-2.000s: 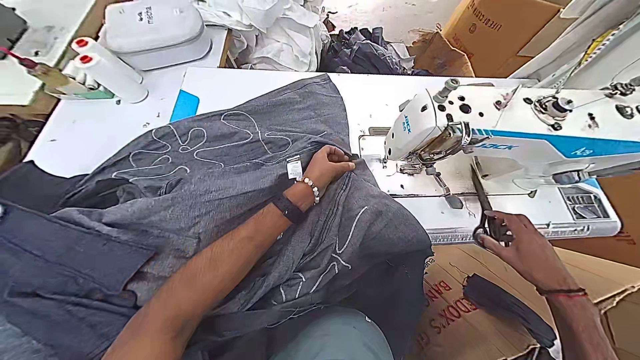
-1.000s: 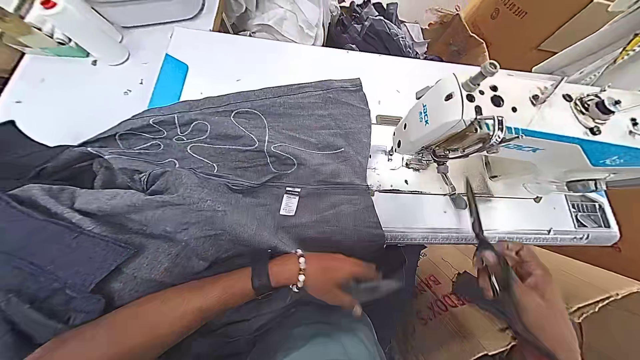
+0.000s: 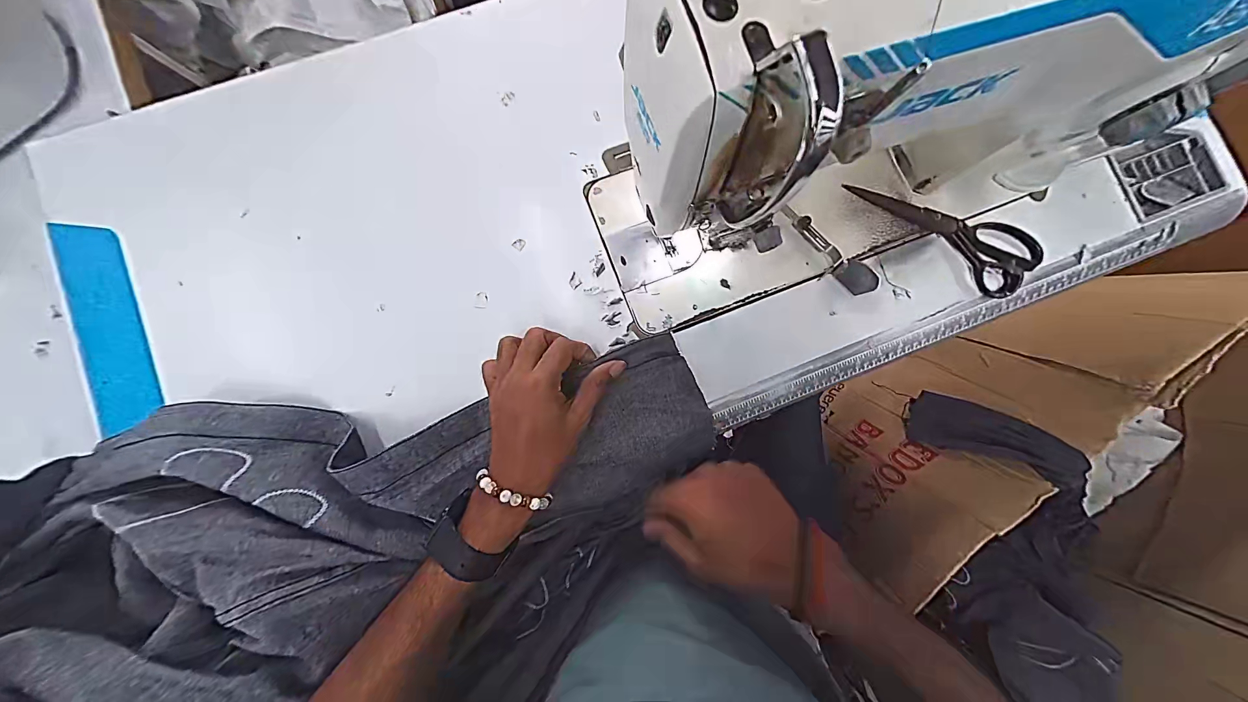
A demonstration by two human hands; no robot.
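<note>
My left hand, wearing a bead bracelet and a dark wristband, pinches the upper edge of a dark grey fabric garment between thumb and fingers, just below the sewing plate. Blurred, my right hand is at the garment's lower edge near my lap; whether it grips cloth cannot be made out. The Jack sewing machine stands above the cloth, its needle area lit, with no cloth under the presser foot. Black-handled scissors lie on the machine bed to the right, apart from both hands.
Small lint and thread scraps dot the white table beside the needle plate. A ruler strip runs along the table's front edge. Below it are an open cardboard box and dark cloth pieces. White cloth is heaped behind the table.
The scissors, in my right hand before, now lie on the machine bed. My right hand has moved to the garment by my lap. My left hand holds the garment's edge again. The view has moved closer.
</note>
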